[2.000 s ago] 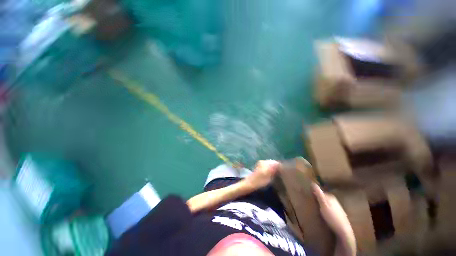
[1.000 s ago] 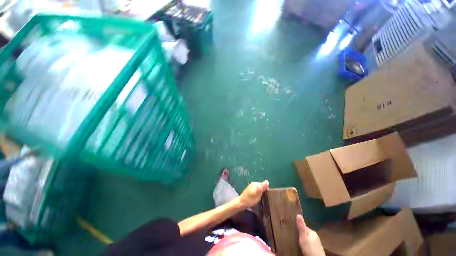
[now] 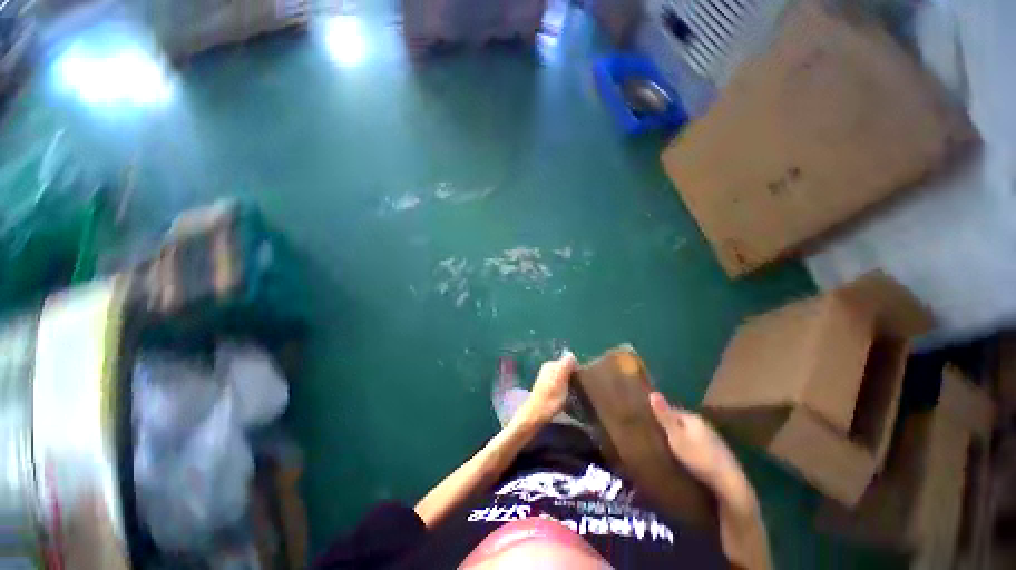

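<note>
A narrow brown block or small carton (image 3: 637, 421) with a yellowish spot at its far end is held in front of my body, at the bottom centre. My left hand (image 3: 552, 387) grips its left edge near the far end. My right hand (image 3: 689, 436) grips its right side. The near end of the piece is hidden against my dark shirt. I cannot tell whether it is one piece or several.
Open cartons (image 3: 797, 384) stand at the lower right. A large brown carton (image 3: 819, 145) and a blue bin (image 3: 637, 95) are at the upper right. At left are a blurred crate (image 3: 212, 267) and a whitish plastic bag (image 3: 189, 445). The floor (image 3: 379, 278) is green.
The view has turned and moved forward. The large green crate has mostly left the view at left, and the open cartons look closer. Both hands still hold the brown piece.
</note>
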